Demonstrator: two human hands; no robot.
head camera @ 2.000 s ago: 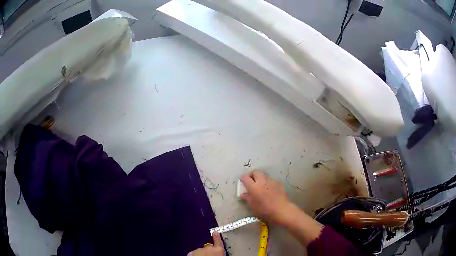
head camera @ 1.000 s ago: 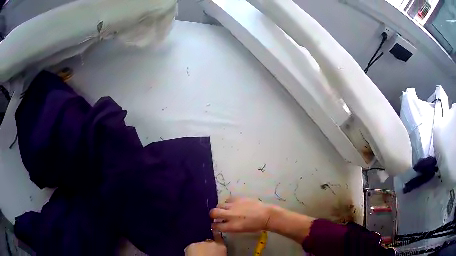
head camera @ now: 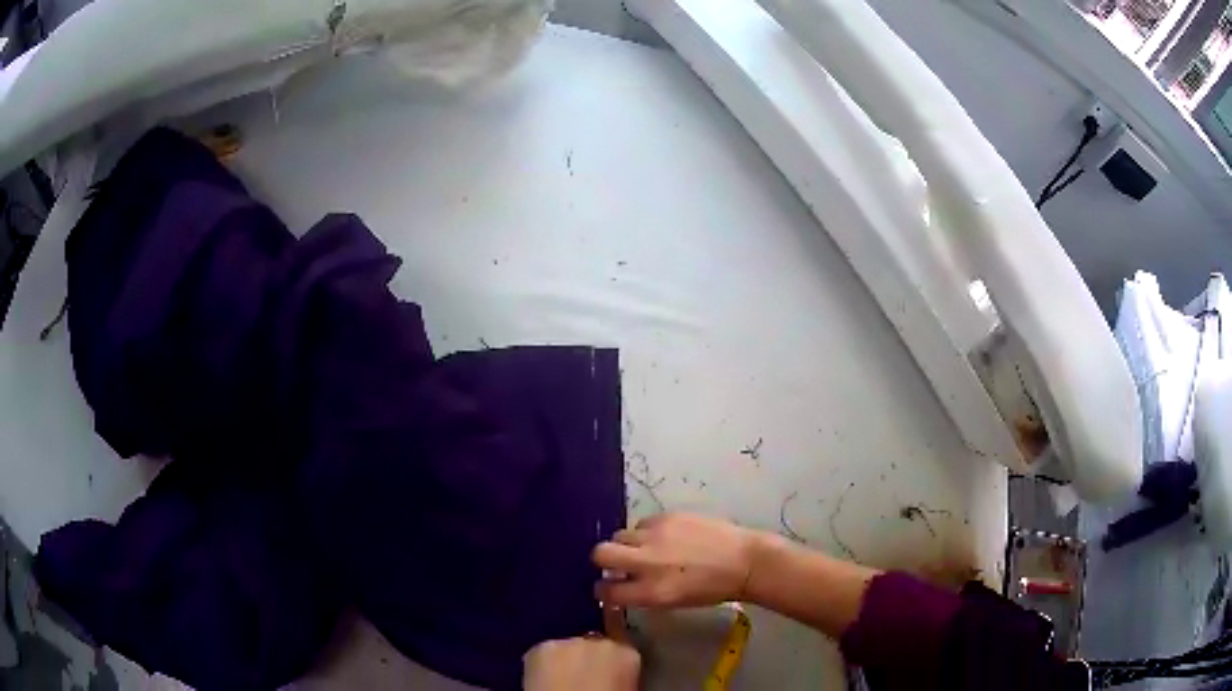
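The dark purple garment (head camera: 486,500) lies heaped at left, its straight edge running down the middle with a pale dashed line beside it. My right hand (head camera: 682,560) is at this edge, fingertips bent down on the cloth; whatever it may pinch is hidden. My left hand (head camera: 581,666) lies just below on the garment's edge, cut off by the bottom of the picture, its grip unclear. A short piece of yellow tape measure (head camera: 730,651) shows below my right wrist; the rest is hidden.
A long white padded sleeve board (head camera: 1000,270) crosses the far right side. A cream padded arm (head camera: 243,61) is at the upper left. Thread ends (head camera: 797,520) lie right of the garment. A metal iron rest (head camera: 1047,560) and black cords are at the lower right.
My right hand has moved left from the bare table onto the garment's edge. The white piece it held earlier no longer shows. The view has shifted, and the iron is hidden or out of view.
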